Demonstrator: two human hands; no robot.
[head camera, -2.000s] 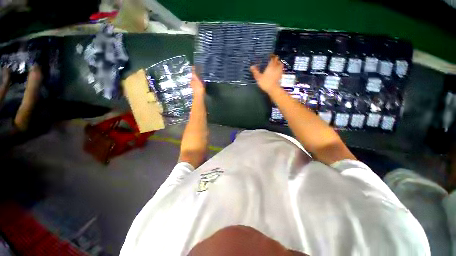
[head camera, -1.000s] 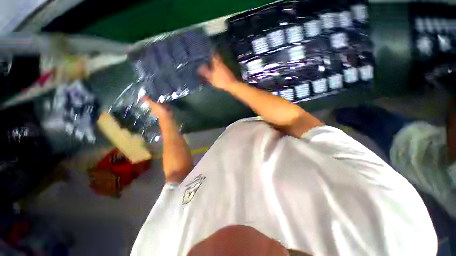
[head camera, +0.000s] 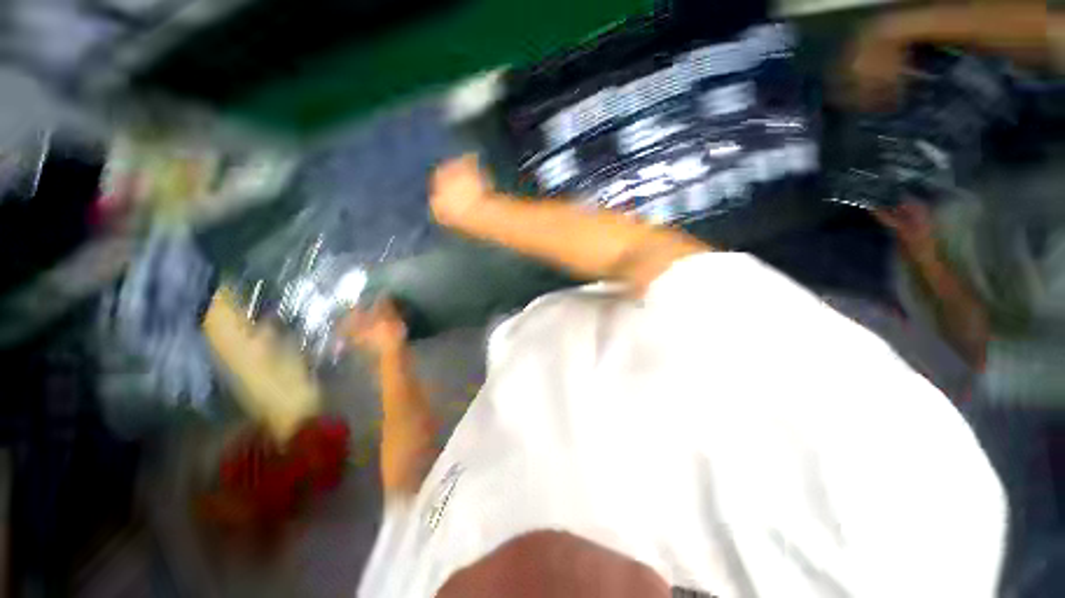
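Observation:
The picture is strongly blurred. A grey-blue ridged sheet or stack lies in front of me at the bench's back edge. My right hand is at its right side; I cannot tell whether it grips it. My left hand is lower, beside a shiny clear tray; its fingers are too blurred to tell if they hold anything. A black tray with rows of pale pieces lies to the right.
A tan cardboard piece is at left, above a red crate on the floor. A whitish-grey heap lies further left. A green surface runs behind. Another person's arms show at right.
The view has turned and blurred. My left hand has moved down from the grey sheet towards the near side of the clear tray. Another person's arms have come into view at right.

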